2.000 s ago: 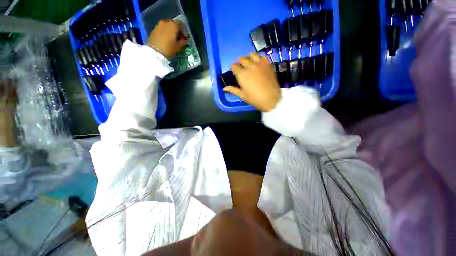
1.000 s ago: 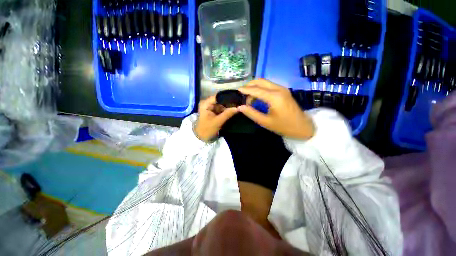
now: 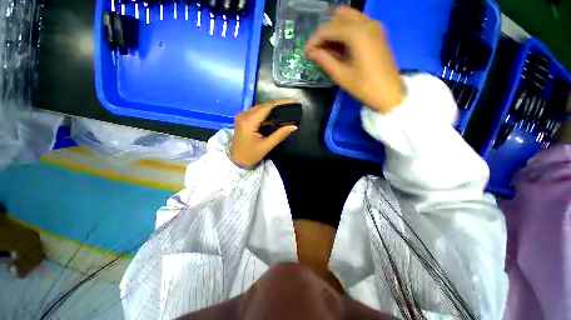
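Note:
My left hand (image 3: 252, 139) holds a small black plastic housing (image 3: 287, 114) between thumb and fingers, just above the bench's front edge. My right hand (image 3: 357, 56) is raised over the right side of the clear plastic box (image 3: 305, 82). Its thumb and fingertips are close together and blurred; I cannot tell if something is between them. Loose green circuit boards (image 3: 293, 61) lie in the box, partly hidden by my right hand.
A blue tray (image 3: 175, 75) at the left holds black housings with silver rods. A second blue tray (image 3: 355, 134) at the right holds more, partly behind my right arm. Another blue tray (image 3: 501, 181) stands far right, beside a person's pink sleeve (image 3: 538, 194). Clear plastic bags (image 3: 17, 62) lie far left.
My right hand has gone from the tray to the housing, then let go and moved up to the clear box. My left hand has come back from the box and now holds the housing alone.

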